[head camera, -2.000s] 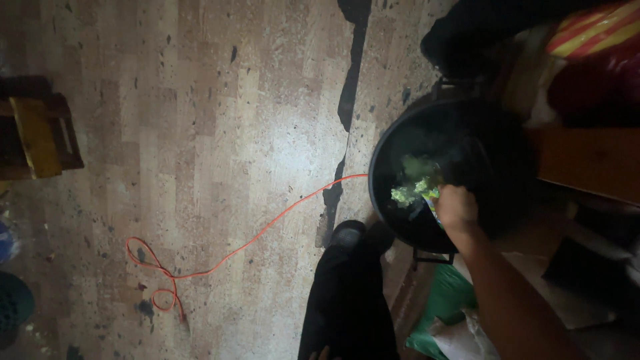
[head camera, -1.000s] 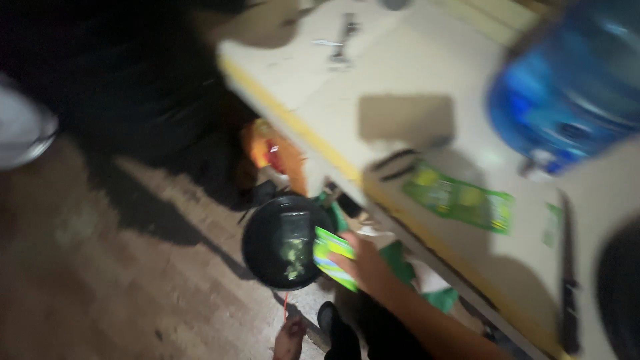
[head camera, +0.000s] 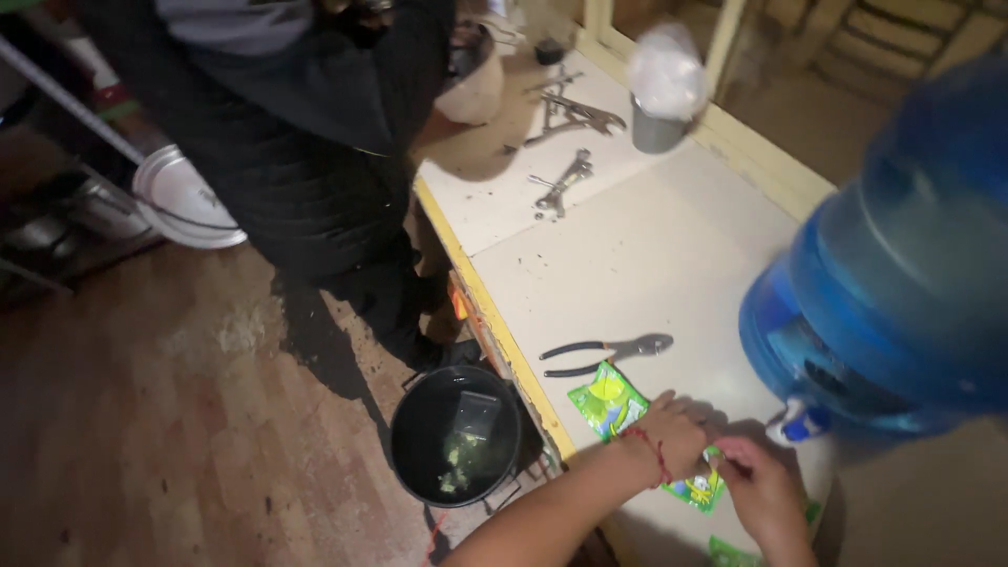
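My left hand (head camera: 673, 433), with a red string bracelet at its wrist, lies over a strip of green and yellow packets on the white table; its grip is partly hidden. Close beside it, my right hand (head camera: 752, 468) pinches the edge of a green packet (head camera: 697, 492). Another green packet (head camera: 608, 400) shows left of my left hand, near slip-joint pliers (head camera: 630, 350). Part of one more green packet (head camera: 732, 553) lies at the bottom edge. On the floor stands a black pot (head camera: 413, 441) holding dark liquid, a clear rectangular container (head camera: 477, 413) and pale yellow-green clumps (head camera: 458, 465).
A blue water jug (head camera: 874, 291) with a spigot stands right on the table (head camera: 614, 268). Locking pliers (head camera: 579, 118), wrenches (head camera: 563, 185) and a grey cup with a plastic bag (head camera: 660, 130) lie farther back. A person in dark clothes (head camera: 315, 173) stands at the table's left edge.
My right hand has moved from over the pot, where it held a green packet, to the packets on the table. My left hand has come up from beside the pot to the table. The view has shifted greatly.
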